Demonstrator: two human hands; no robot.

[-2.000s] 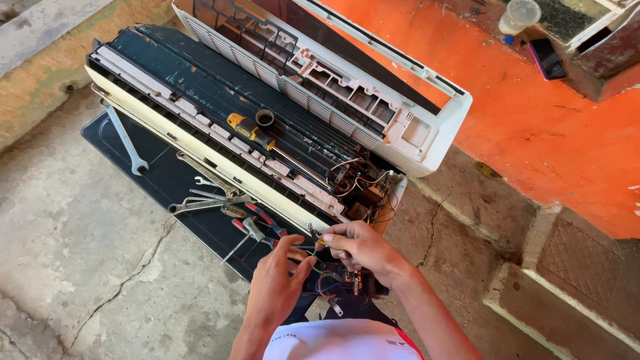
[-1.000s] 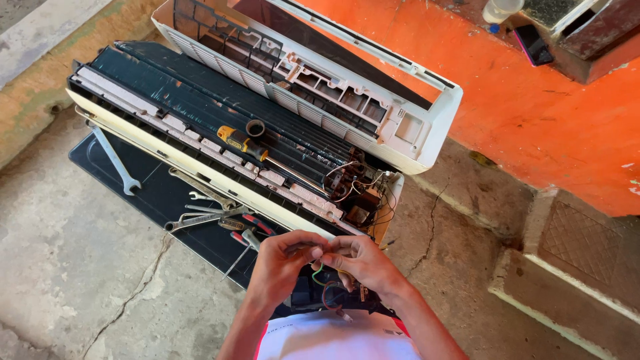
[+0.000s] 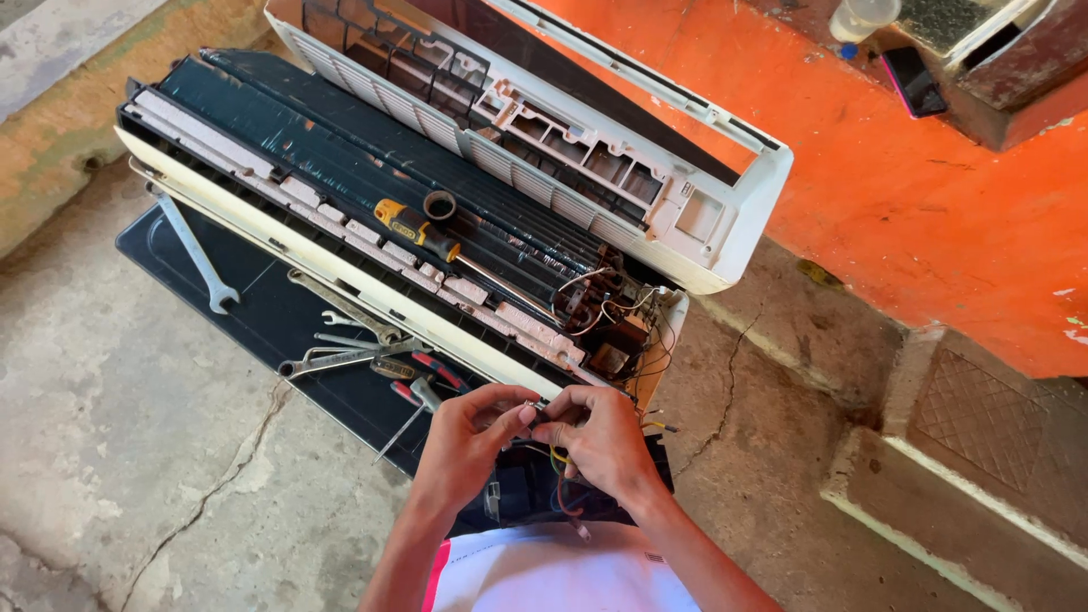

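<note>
My left hand (image 3: pixel 480 438) and my right hand (image 3: pixel 599 438) meet at the near right end of an opened split air conditioner indoor unit (image 3: pixel 340 297). Between their fingertips they pinch a small dark part (image 3: pixel 537 414) with a bit of metal on it, mostly hidden by the fingers. Coloured wires (image 3: pixel 561 476) hang below my right hand, with a connector (image 3: pixel 581 530) at their lower end. A yellow and black screwdriver (image 3: pixel 416 231) lies on the black finned coil beside a dark ring (image 3: pixel 439 205). Exposed wiring and a brown block (image 3: pixel 614 350) show at the unit's right end.
The white front cover (image 3: pixel 731 221) lies behind the unit. On a black panel (image 3: pixel 212 263) to the left are an open-end wrench (image 3: pixel 194 246), several more wrenches (image 3: pixel 340 308) and red-handled tools (image 3: pixel 438 371). A phone (image 3: pixel 915 82) and plastic cup (image 3: pixel 863 19) lie at upper right, near concrete steps (image 3: pixel 977 476).
My hands have come closer together since two seconds ago, when they were slightly apart over the wires. The red-handled tools are now partly covered by my left hand.
</note>
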